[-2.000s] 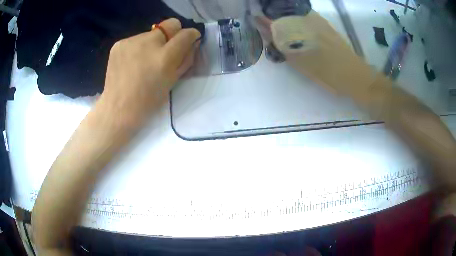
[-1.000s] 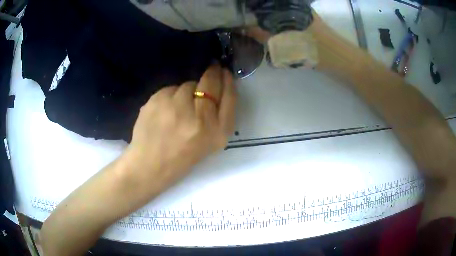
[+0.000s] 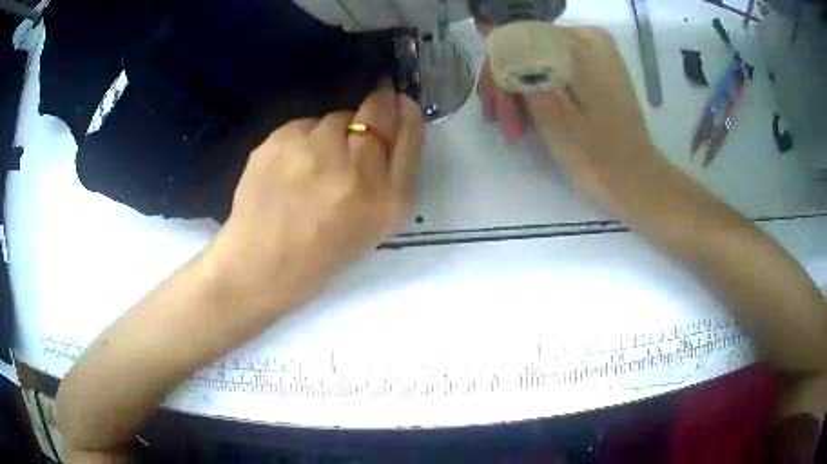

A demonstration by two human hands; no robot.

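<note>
A black garment piece (image 3: pixel 199 100) lies on the left of the sewing machine bed, its right edge at the needle plate (image 3: pixel 444 77). My left hand (image 3: pixel 331 177), with a ring, presses on the garment's right part, fingertips close to the presser foot area. My right hand (image 3: pixel 580 109) is to the right of the needle plate, partly behind the tan knurled round part (image 3: pixel 530 56). Its fingertips point down near the bed, and I cannot tell whether they hold anything. The machine head (image 3: pixel 381 11) is above, at the top edge.
Snips (image 3: pixel 719 113) with blue and red handles lie on the right, with dark scraps (image 3: pixel 694 67) around them. A thin metal bar (image 3: pixel 647 54) lies behind my right forearm. A printed ruler scale (image 3: pixel 435 376) runs along the table's front edge. Something red shows below right.
Since two seconds ago my left hand and the garment have moved right, over to the needle plate. In the last second my right hand has come forward from behind the machine head.
</note>
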